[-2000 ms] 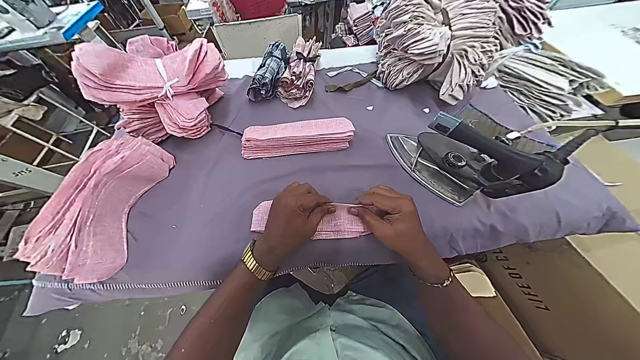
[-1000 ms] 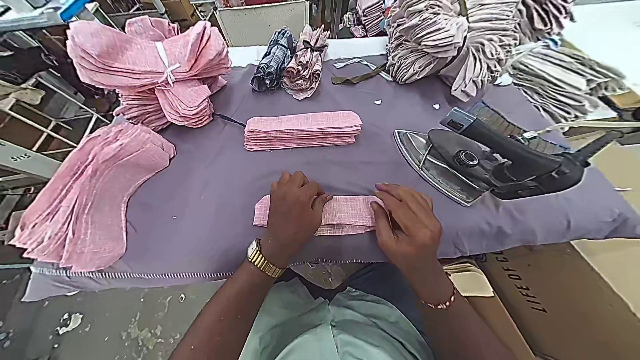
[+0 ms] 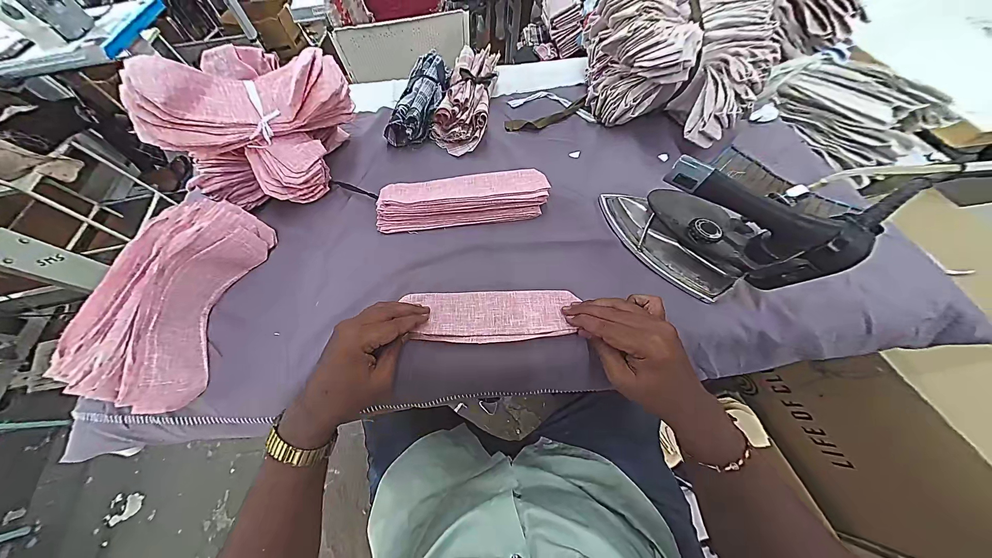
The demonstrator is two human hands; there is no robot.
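A folded strip of pink woven fabric (image 3: 492,314) lies flat on the purple cloth-covered ironing surface (image 3: 480,260) in front of me. My left hand (image 3: 368,349) pinches its left end, and my right hand (image 3: 632,345) has its fingers on the right end. Beyond the strip sits a neat stack of pink fabric strips (image 3: 463,200). To the right, an electric iron (image 3: 736,225) rests with its metal soleplate edge towards the left. Curved pink fabric pieces (image 3: 167,310) are fanned out at the left, below a tied bundle of pink pieces (image 3: 240,124).
Two small tied bundles, one dark plaid (image 3: 417,99) and one reddish plaid (image 3: 466,101), lie at the back. A large tied bundle of beige fabric (image 3: 682,58) stands back right, beside loose greyish pieces (image 3: 860,105). A cardboard box (image 3: 845,434) is at lower right.
Both hands have moved apart from over the strip to its two ends. More of the pink strip shows now, lying flat between them. The iron and the stack remain in place.
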